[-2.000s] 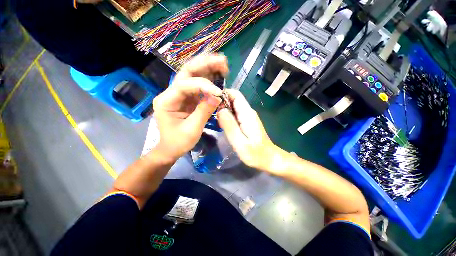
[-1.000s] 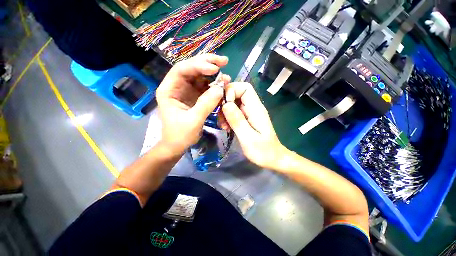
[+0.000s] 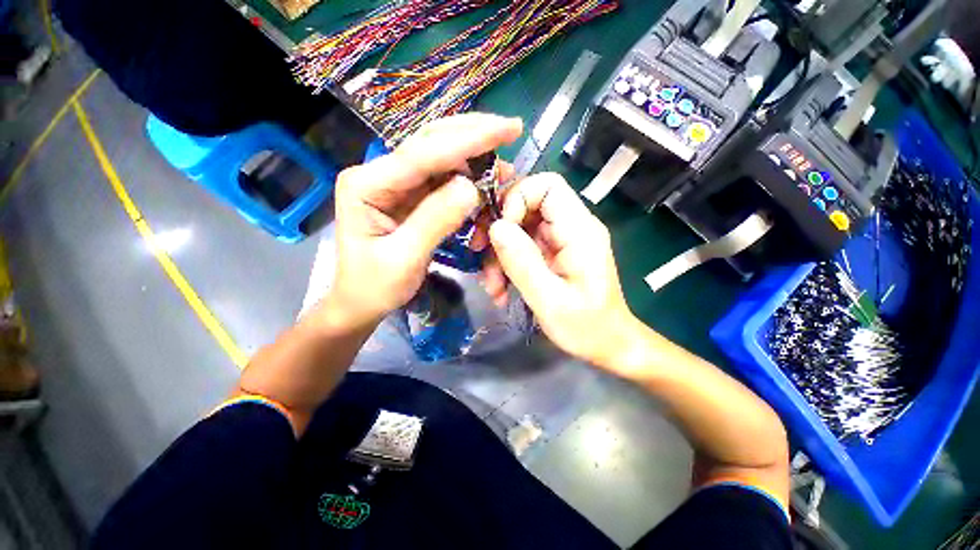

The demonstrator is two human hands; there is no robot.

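My left hand (image 3: 403,220) holds a small dark connector housing (image 3: 483,165) between thumb and fingers, in front of my chest at the bench edge. My right hand (image 3: 559,263) is just right of it, its thumb and fingertips pinched on the thin harness wires (image 3: 492,202) right below the connector. The wires are small and partly hidden by the fingers.
Two grey tape dispensers (image 3: 658,105) stand on the green mat, pale tape tongues (image 3: 709,254) sticking out. A blue bin (image 3: 860,473) of black and white leads is at right. Multicoloured wires (image 3: 451,54) and a steel ruler (image 3: 557,111) lie behind my hands. A blue stool (image 3: 282,215) is at left.
The dark connector shows more clearly between my left fingers, and the left forefinger has stretched out to the right. My right hand has shifted slightly right and down. The view has shifted a little.
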